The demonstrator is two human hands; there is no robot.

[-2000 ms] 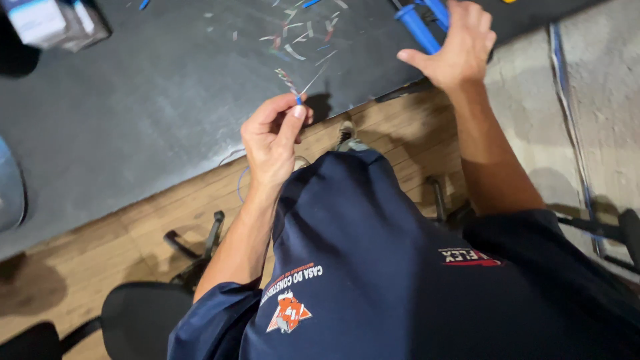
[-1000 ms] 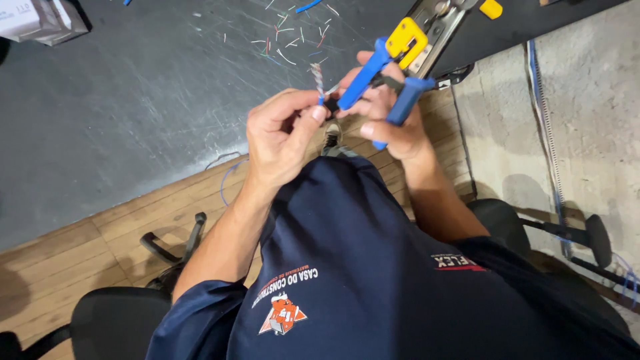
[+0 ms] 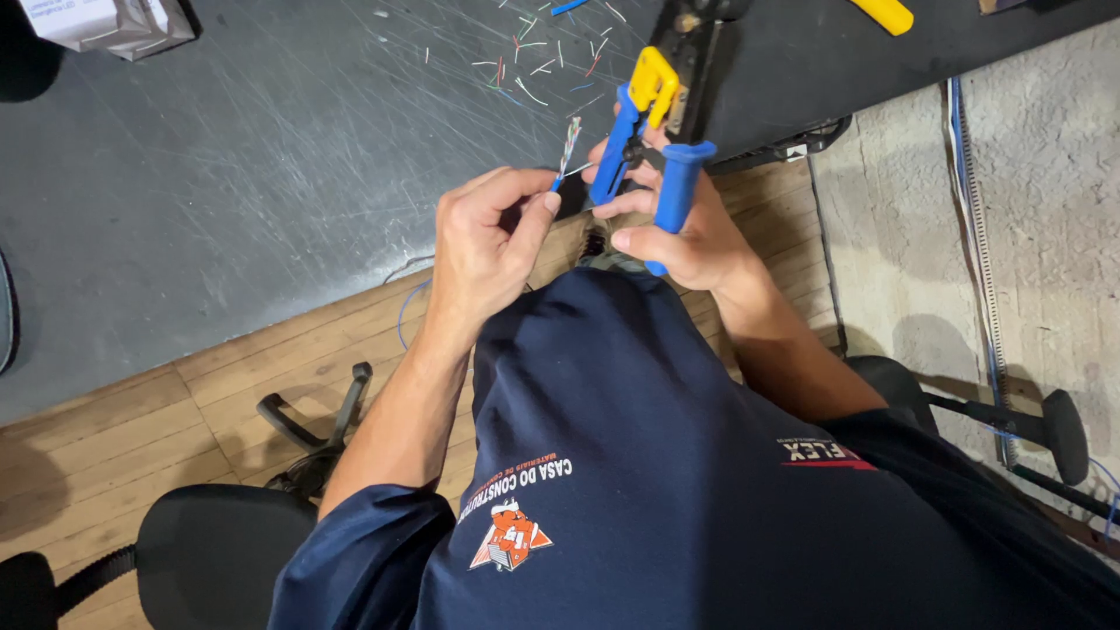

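Note:
Between the thumb and fingers of my left hand (image 3: 499, 236) is the end of a blue network cable (image 3: 556, 183). Its twisted, colored wire pairs (image 3: 571, 144) fan upward from the jacket, and one thin pale strand sticks out to the right. My right hand (image 3: 682, 219) holds a crimping tool (image 3: 678, 105) with blue handles and a yellow part; the handles are spread apart and its head points away over the table. The tool's lower end is close to the cable end. Short wire clippings (image 3: 525, 74) lie on the dark table beyond both hands.
The dark table (image 3: 219, 175) has a scratched top. White boxes (image 3: 109, 22) stand at its far left, a yellow object (image 3: 885, 12) lies at the far right, and a blue piece (image 3: 569, 7) is near the clippings. Black chairs (image 3: 219, 551) stand on the wooden floor beside a rough wall with cables.
Two seconds ago my right hand was at the blue-handled tool farther right; it has brought the tool toward my left hand. My left hand still holds the cable end.

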